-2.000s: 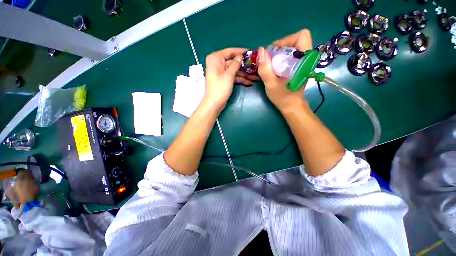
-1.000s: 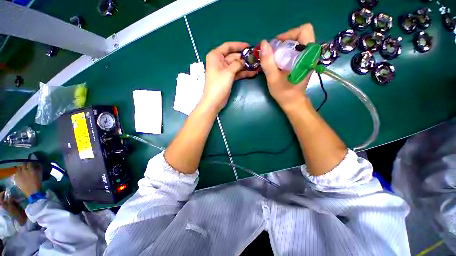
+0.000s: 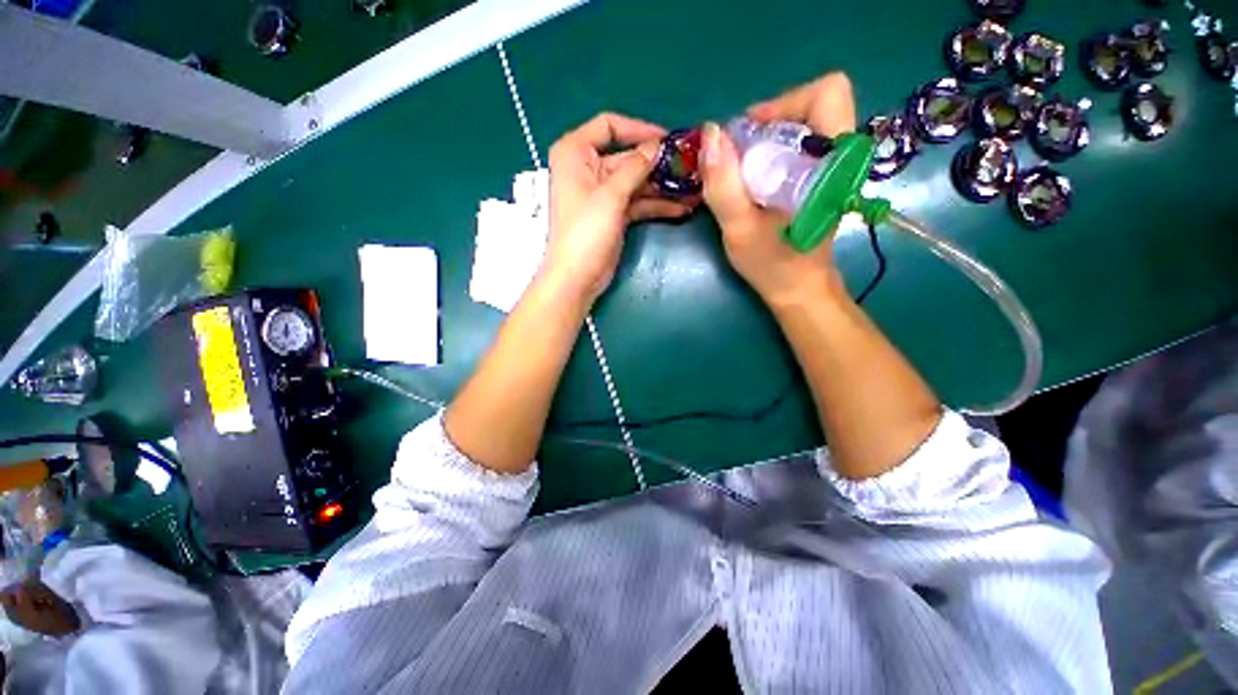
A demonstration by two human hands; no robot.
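My left hand (image 3: pixel 593 197) holds a round dark, shiny housing (image 3: pixel 673 164) between thumb and fingers above the green bench. My right hand (image 3: pixel 760 224) grips a clear dispensing syringe (image 3: pixel 777 166) with pale pinkish contents. Its red tip (image 3: pixel 698 152) points left, at the housing; whether it touches is hidden by the fingers. A bright green cap (image 3: pixel 831 193) closes the rear of the syringe, with a clear hose (image 3: pixel 998 292) curving down from it. More round housings (image 3: pixel 1006 113) lie in a cluster to the right of my right hand.
A black controller (image 3: pixel 258 421) with a gauge stands at the left. A white card (image 3: pixel 401 304) and white tissue (image 3: pixel 508 250) lie between it and my left arm. A plastic bag (image 3: pixel 136 284) lies behind it. A conveyor edge (image 3: pixel 407 61) curves behind. Another worker's sleeve (image 3: pixel 129 611) shows lower left.
The syringe and green cap have tilted slightly, and the hose has swung a little right. The neighbouring worker's hands have moved down and left. Parts beyond the conveyor edge have shifted left.
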